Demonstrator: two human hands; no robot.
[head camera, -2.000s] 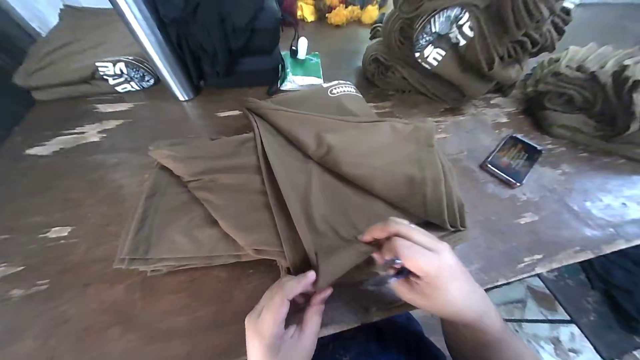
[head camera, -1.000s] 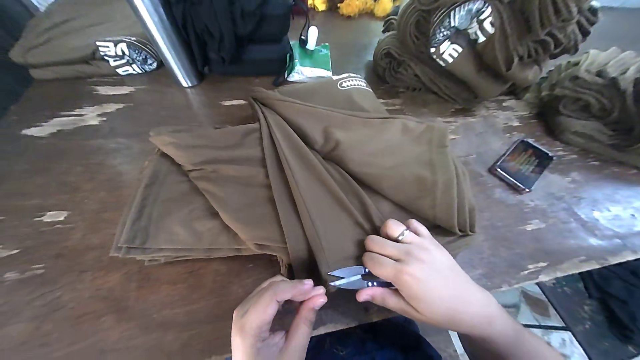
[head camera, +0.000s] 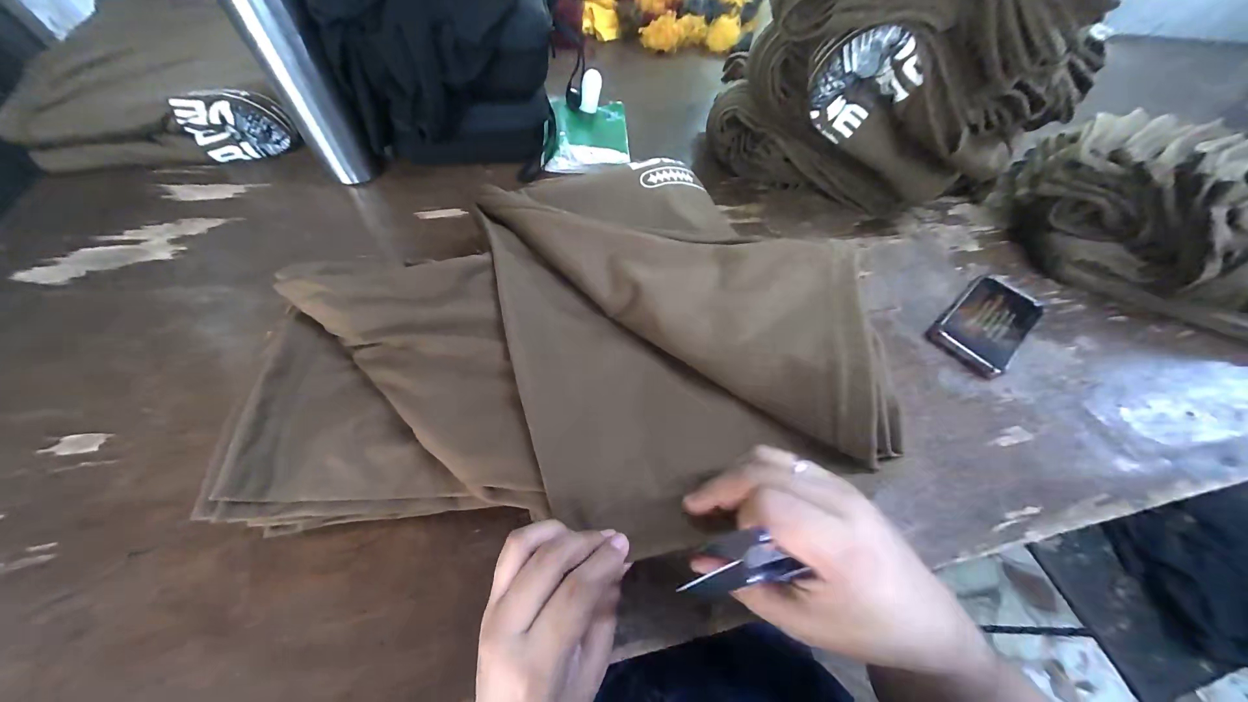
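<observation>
Layers of brown fabric lie spread and partly folded on a worn wooden table. My left hand pinches the lower corner of the fabric near the table's front edge; its fingertips are bunched together. In my right hand are small thread snips, their blades pointing left, toward my left hand but apart from it. The right fingertips are at the fabric's lower edge. A white printed emblem shows on the cloth's far end.
A phone lies right of the fabric. Bundled brown cloth pieces and a second bundle stand at the back right. Behind are a metal pole, black cloth, a green packet and another brown stack.
The fabric's front panel now lies wider and flatter over the middle. The snips have moved away from my left fingertips, to the right, since one second ago.
</observation>
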